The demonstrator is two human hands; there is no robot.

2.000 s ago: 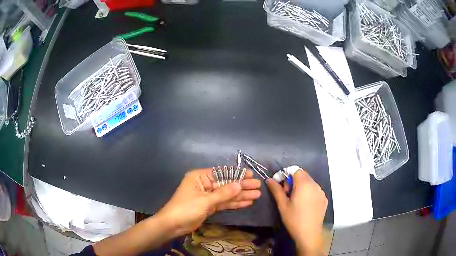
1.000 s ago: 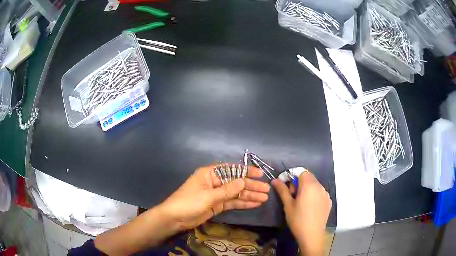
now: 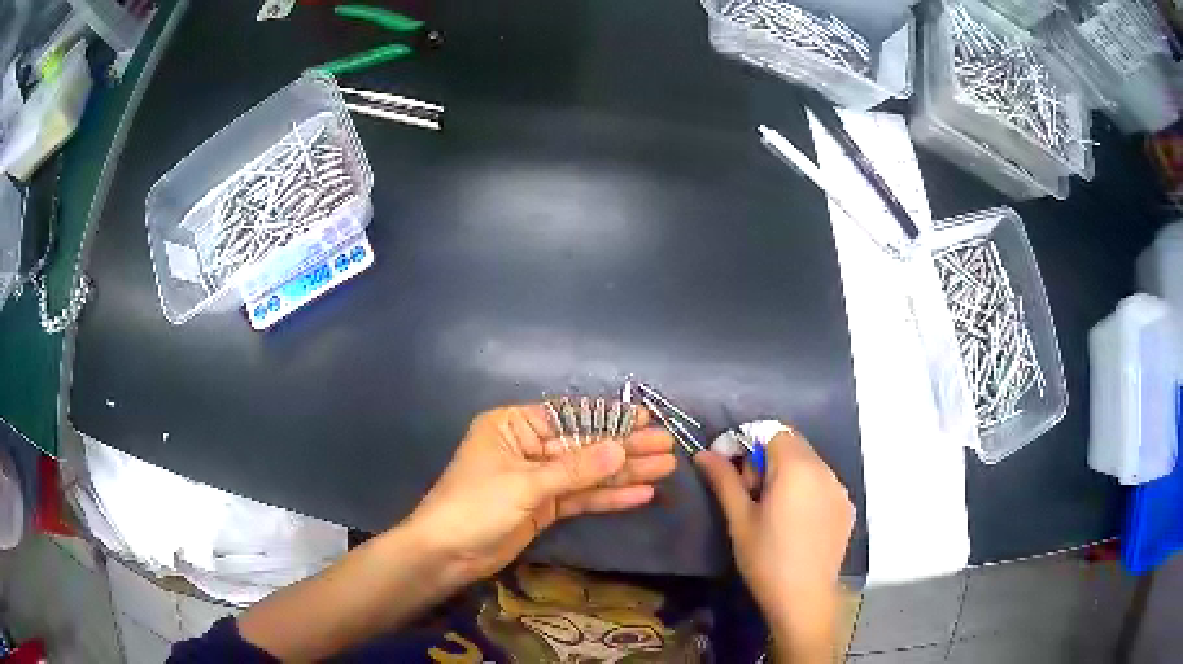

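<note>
My left hand (image 3: pixel 558 474) is palm up near the front edge of the black bench top. Its thumb presses a fanned row of several silver metal pins (image 3: pixel 586 422) against the fingers. My right hand (image 3: pixel 785 512) is just to the right, with a white wrap (image 3: pixel 755 436) at the fingers and a bit of blue showing. It holds slim pointed silver tweezers (image 3: pixel 677 426), whose tips reach the rightmost pin of the fan. Another thin silver rod lies alongside the tweezers; what holds it cannot be told.
A clear box of pins (image 3: pixel 279 195) stands at the left by a lit scale (image 3: pixel 309 279). Green-handled pliers (image 3: pixel 370 59) and pale rods (image 3: pixel 393 109) lie behind it. A paper strip (image 3: pixel 908 428), black pen (image 3: pixel 872 175) and pin box (image 3: pixel 992 337) are at the right; more boxes stand behind.
The whole view has shifted slightly. Both hands keep nearly the same pose, with the pins still fanned in my left hand and the tweezers still at the rightmost pin.
</note>
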